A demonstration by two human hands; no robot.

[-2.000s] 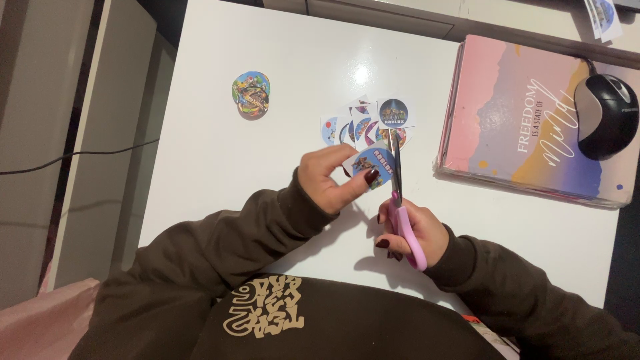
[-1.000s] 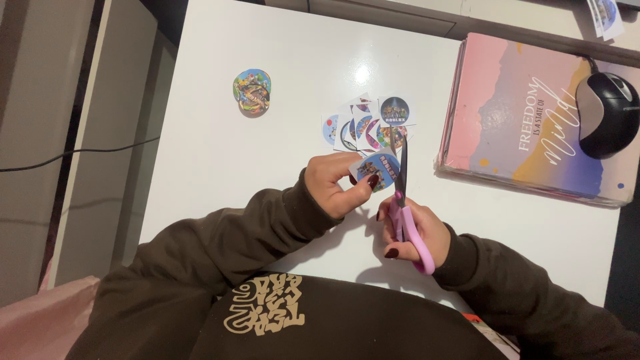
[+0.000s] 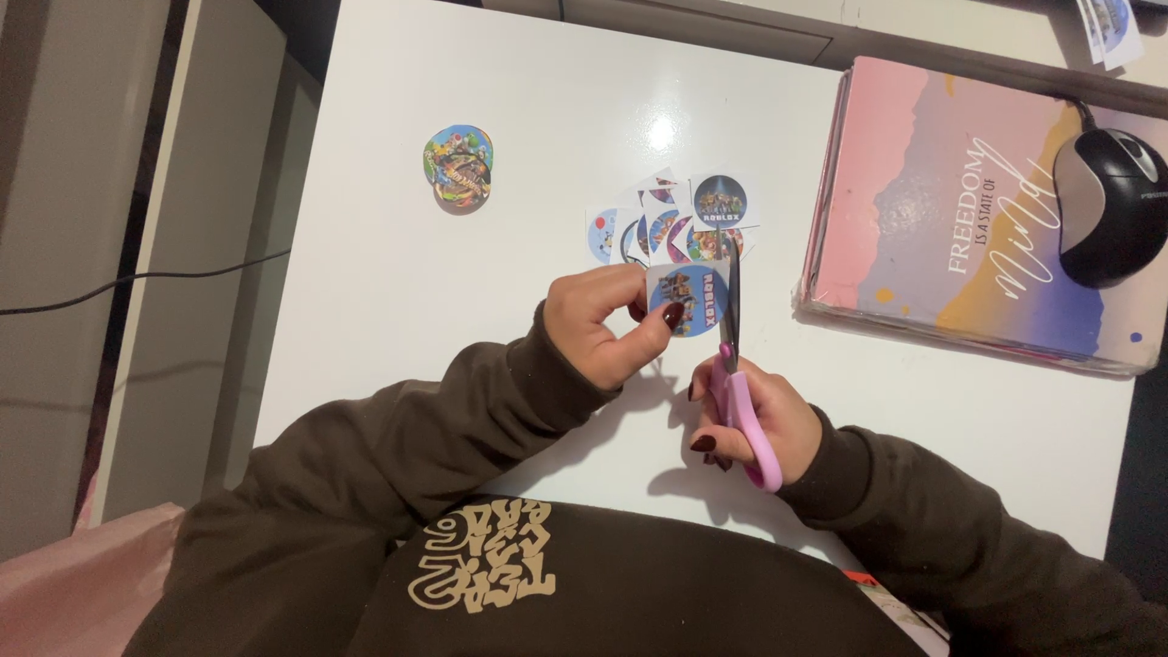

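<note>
Between the thumb and fingers of my left hand [image 3: 607, 324] is a paper piece with a round blue printed picture [image 3: 691, 301], held above the white table. My right hand [image 3: 753, 420] grips pink-handled scissors [image 3: 750, 420] by the loops, blades pointing away from me along the right edge of that piece. Just beyond lie several paper squares with round prints in an overlapping pile, one with a dark round print [image 3: 720, 201] at its right. Round cut-out pictures [image 3: 459, 169] overlap each other at the table's upper left.
A thick binder or notebook with a pastel cover [image 3: 912, 201] lies at the right, with a black and silver computer mouse [image 3: 1111, 205] on it. More printed paper pieces [image 3: 1111, 32] are at the top right corner. A dark cable [image 3: 182, 274] runs at the left.
The printed piece in my left hand has turned, and the scissor blades have shifted along its right side. The other papers lie as before.
</note>
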